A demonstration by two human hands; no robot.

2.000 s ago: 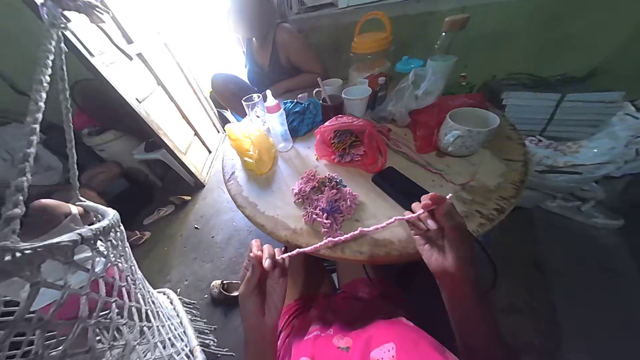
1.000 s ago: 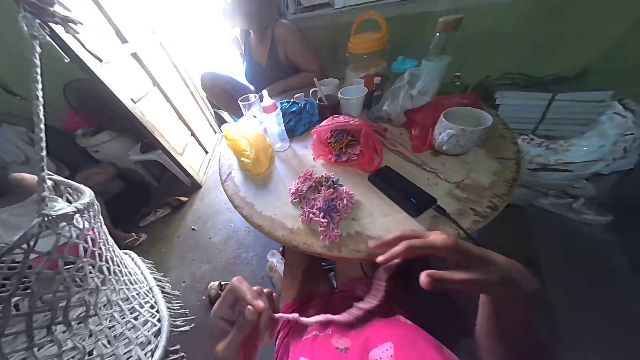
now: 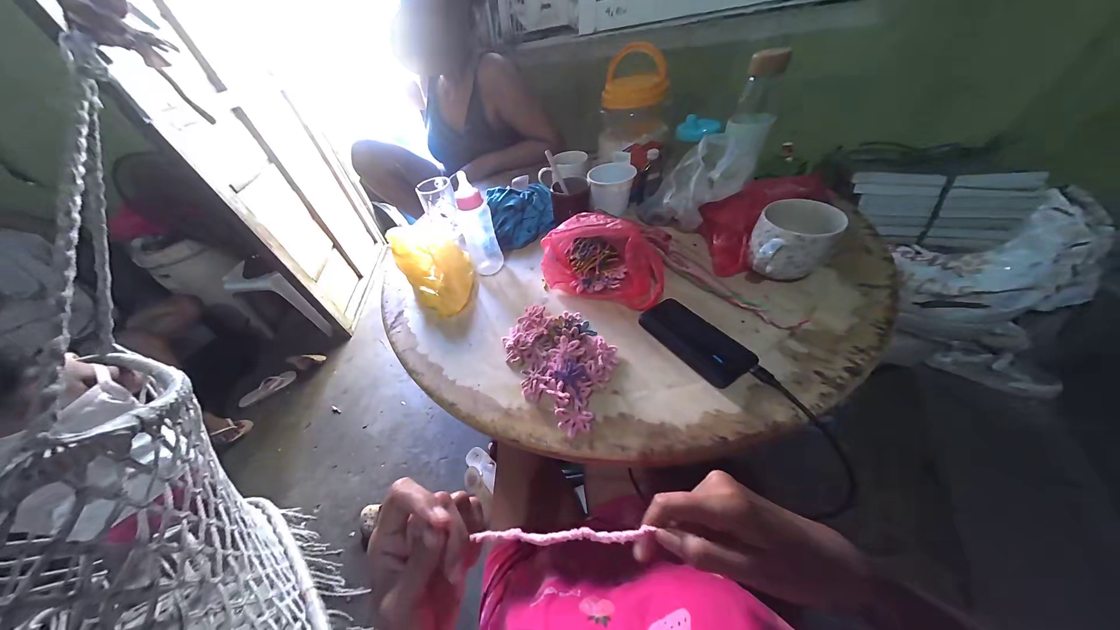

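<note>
A pink twisted cord stretches nearly level above my lap. My left hand pinches its left end, and my right hand grips the other end between thumb and fingers. Beyond them, on the round table, lies a pile of pink and purple flower-shaped pieces. Behind the pile sits an open red plastic bag with more multicoloured pieces inside. Loose pink strands trail from beside that bag toward the right. A black phone with a cable plugged in lies right of the pile.
A yellow bag, a baby bottle, cups and a large patterned mug stand on the table. A person sits across it. At the left hangs a white woven net hammock chair. The phone cable drops over the table's edge.
The cord was slack and curved one second ago and is now drawn nearly straight. My right hand, then spread and blurred, has closed on its end.
</note>
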